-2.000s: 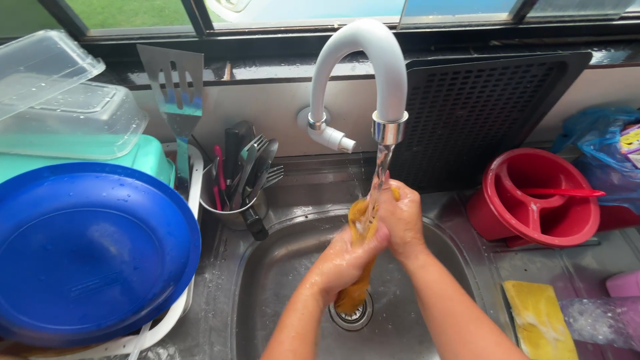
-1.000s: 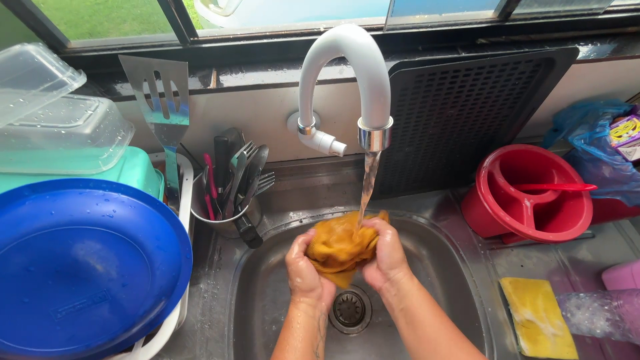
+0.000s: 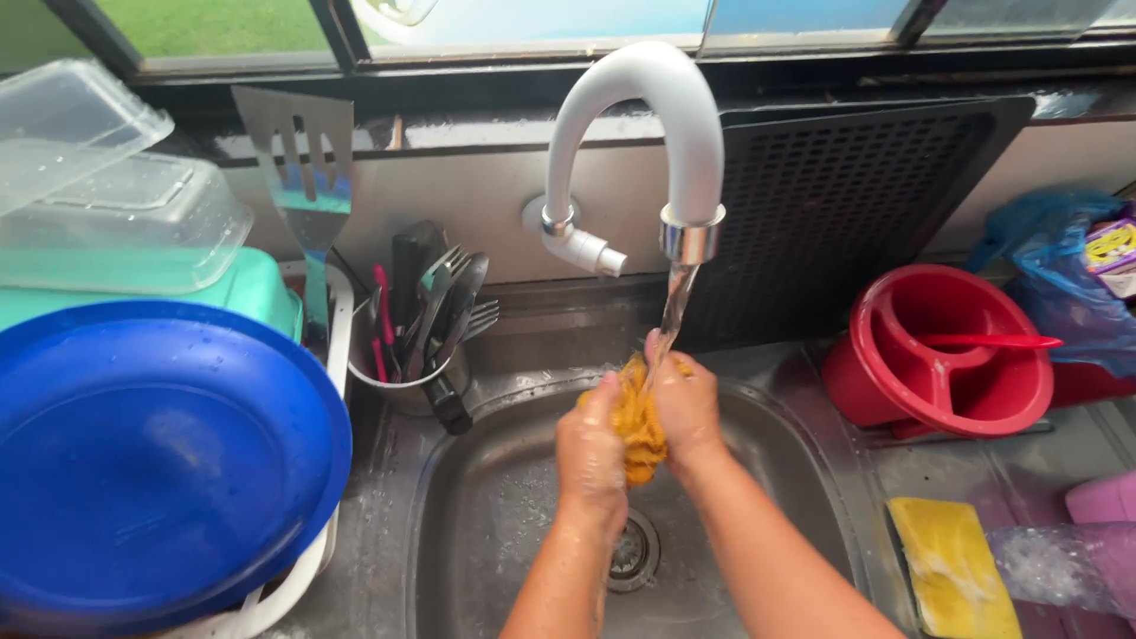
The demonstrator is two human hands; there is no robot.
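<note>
A wet, bunched orange-yellow cloth (image 3: 637,426) is held between my two hands above the steel sink basin (image 3: 497,532). My left hand (image 3: 590,444) grips its left side, and my right hand (image 3: 688,404) grips its right side near the top. Water from the white curved faucet (image 3: 692,169) runs onto the cloth and my right fingers. Below and between my wrists the sink drain (image 3: 632,550) shows in part. The palms and the inner fingers are hidden by the cloth and the backs of the hands.
At left, a blue plate (image 3: 160,461) and clear plastic containers (image 3: 115,222) fill a white rack. A metal cup (image 3: 413,390) holds cutlery beside a slotted turner (image 3: 311,177). Right of the basin are a red divided holder (image 3: 941,355) and a soapy yellow sponge (image 3: 954,568); a black perforated mat (image 3: 825,204) leans behind.
One second ago the cloth lay spread wider between my hands, below the stream. Now it is bunched narrower, my hands are closer together, and the water falls at its top.
</note>
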